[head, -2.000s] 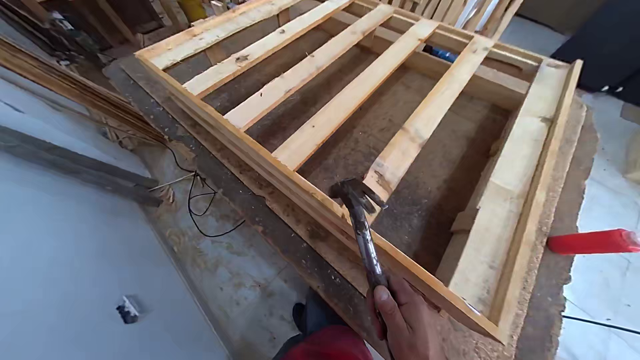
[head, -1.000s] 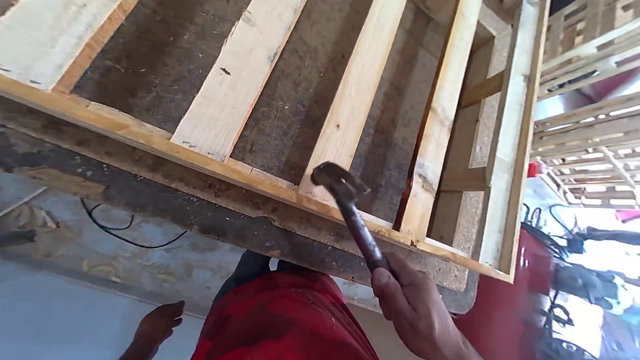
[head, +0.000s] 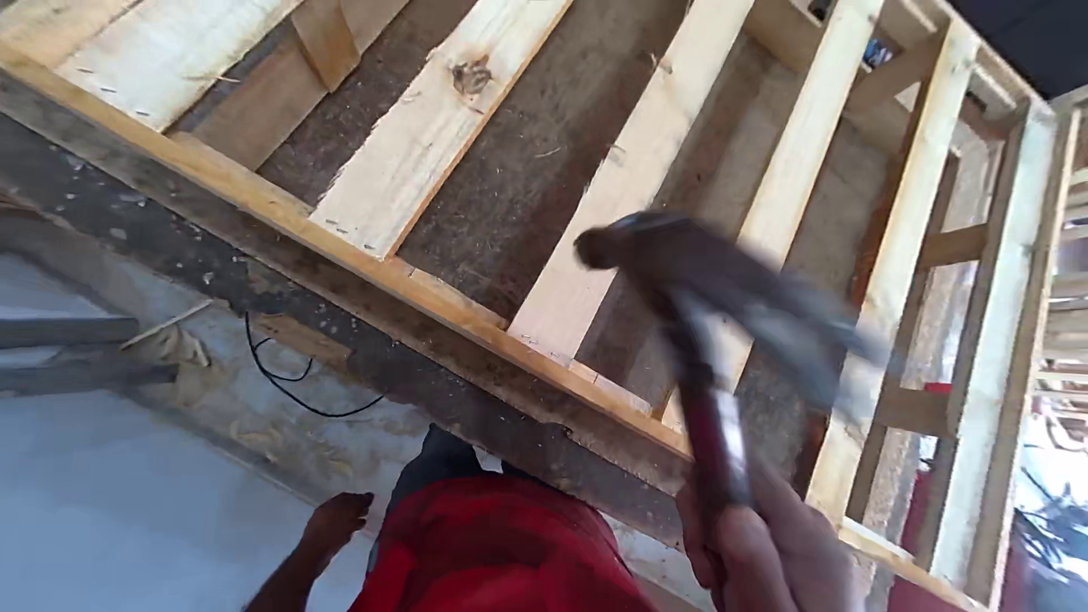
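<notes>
A claw hammer [head: 710,408] is gripped in my right hand [head: 773,544], its head raised above the slatted wooden frame and blurred by motion. Beneath the hammer head runs a pale wooden slat [head: 629,170]; its near end lies against the frame's edge rail [head: 408,285]. To the left, a knotty slat [head: 442,119] has staples or nails at its near end. My left hand [head: 340,518] hangs low beside my red shirt, away from the frame. Its fingers are small and dark in the picture, and nothing shows in them.
The frame rests on a dark, worn workbench [head: 340,340]. A thin black cable [head: 327,414] lies on the floor beyond the bench edge, near grey bars [head: 68,353] at the left. More slatted woodwork [head: 1073,297] stands at the far right.
The hammer head, near the slat ends by the rail before, is now lifted and larger in view. My left hand, out of view two seconds ago, shows at the lower left. The view has shifted.
</notes>
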